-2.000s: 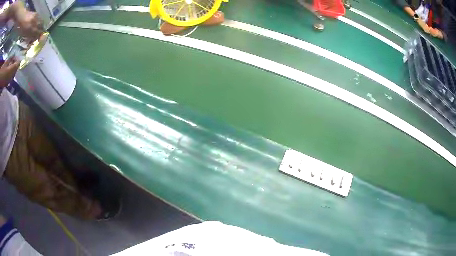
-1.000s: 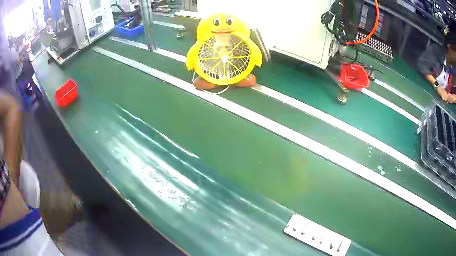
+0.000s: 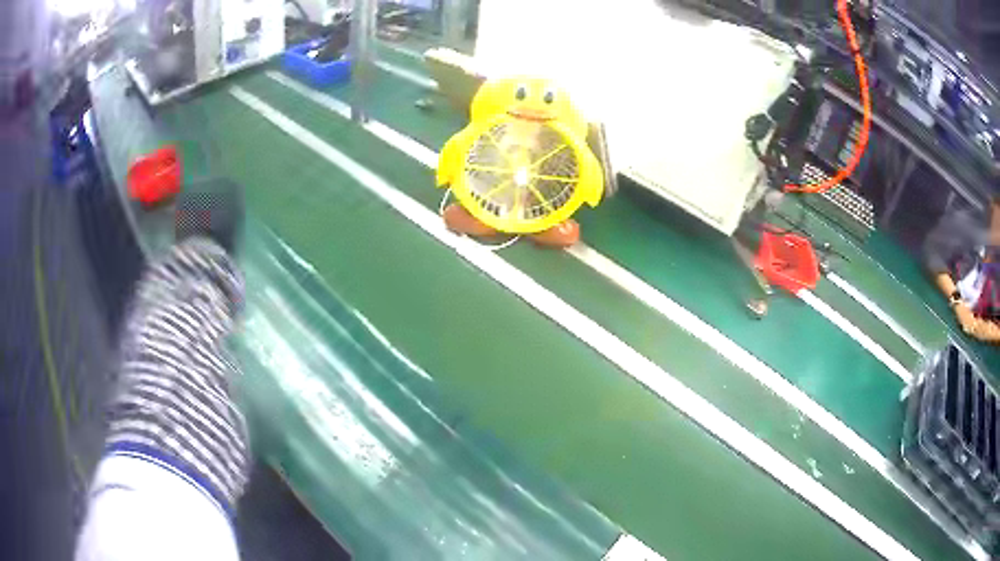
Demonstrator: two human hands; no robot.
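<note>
My left hand, in a dark glove, is stretched out over the left part of the green bench. It is blurred, and its fingers and anything in them cannot be made out. A striped oversleeve covers the forearm. A small red container is just beyond and left of the hand; a gap between them cannot be judged. Only a corner of the white slotted plate shows at the bottom edge. My right hand is out of the picture.
A yellow duck-shaped fan stands on the green bench. Behind it are white equipment, an orange hose and a red bin. Clear trays lie at right, near a person's arm. A blue bin is at back left.
My left arm has come into view and reaches toward the red container. The view has shifted, so the plate has slid mostly out at the bottom. The other person at left is no longer seen.
</note>
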